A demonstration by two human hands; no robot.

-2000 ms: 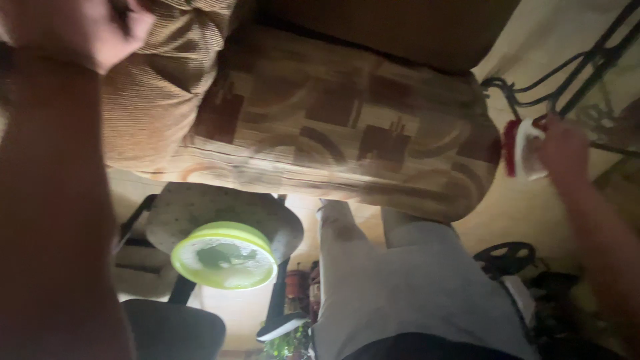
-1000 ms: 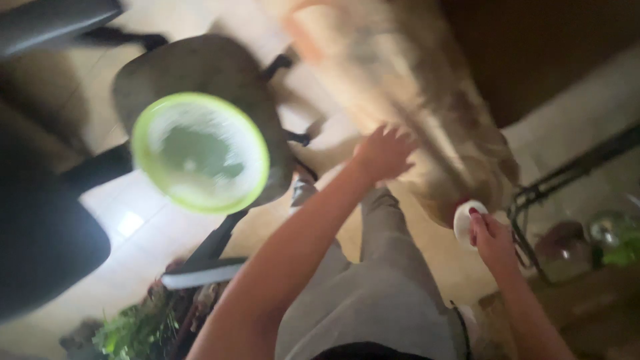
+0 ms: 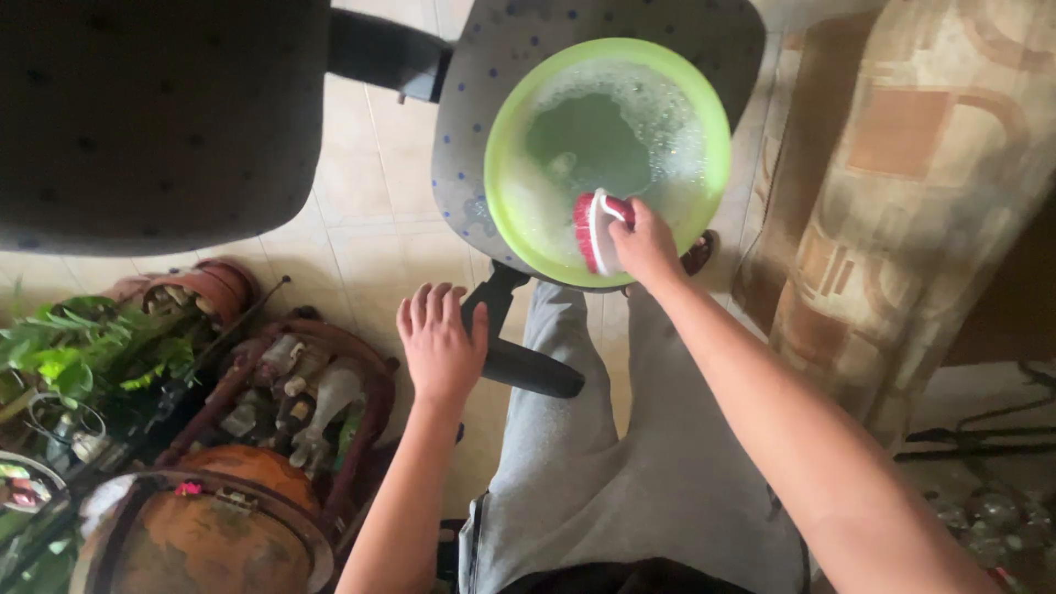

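Observation:
A lime-green plastic basin [image 3: 716, 165] of soapy water stands on a grey chair seat with blue dots [image 3: 464, 140]. My right hand [image 3: 648, 245] grips the red handle of a scrub brush [image 3: 601, 233] with a white body and red bristles. The brush is over the near part of the basin, its bristles facing left; whether they touch the suds I cannot tell. My left hand [image 3: 443, 334] is beside the chair's black armrest [image 3: 532, 367], palm down with its fingers apart and nothing held.
A patterned sofa cushion or armrest [image 3: 899, 132] is at right. Another dark chair seat [image 3: 157, 124] fills the upper left. At lower left are a potted plant [image 3: 202, 293], a globe bar cabinet [image 3: 206, 536] and bottles [image 3: 330, 396]. Black metal bars [image 3: 973, 445] show at right.
The view has swung left from the sofa. The brush, at the far right beside the sofa before, is now over the basin in my right hand. My left hand has moved from the sofa to the chair armrest.

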